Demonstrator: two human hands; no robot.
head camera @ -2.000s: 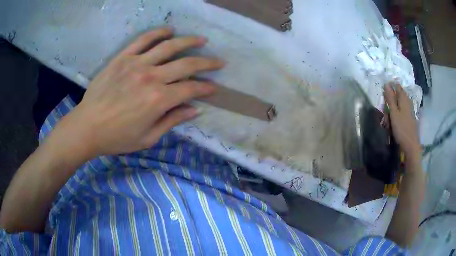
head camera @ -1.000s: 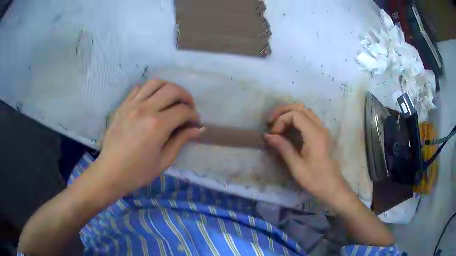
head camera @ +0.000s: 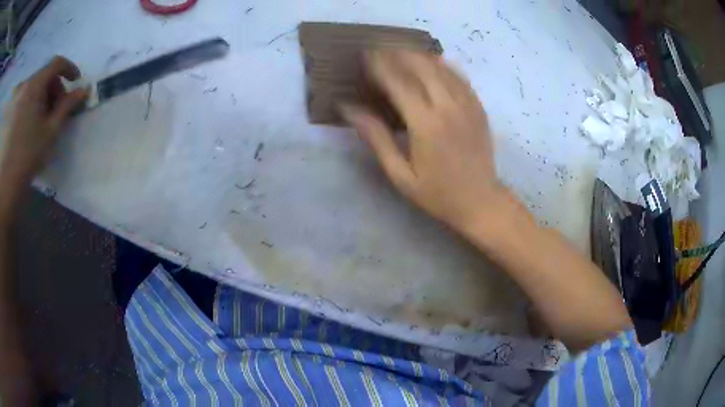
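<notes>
My left hand (head camera: 49,107), at the far left, grips the pale-labelled end of the dark flat pressing template (head camera: 163,67) between thumb and fingers; the template points right over the white padded table (head camera: 318,207). My right hand (head camera: 437,127) is blurred, on or just over the brown cut pieces (head camera: 326,75) at the top middle, and hides their right part. Its thumb and fingers are apart; whether it pinches a piece I cannot tell.
The iron (head camera: 636,258) stands at the right on a dark pad, with a yellow-orange object (head camera: 688,274) and cord behind it. White scraps (head camera: 628,119) are heaped above it. A red loop handle (head camera: 168,5) shows at the top left edge. Thread ends dot the table.
The brown folded strip that both hands held in the middle has gone from there. My left hand has moved to the far left with the template; my right hand has moved up to the brown pieces.
</notes>
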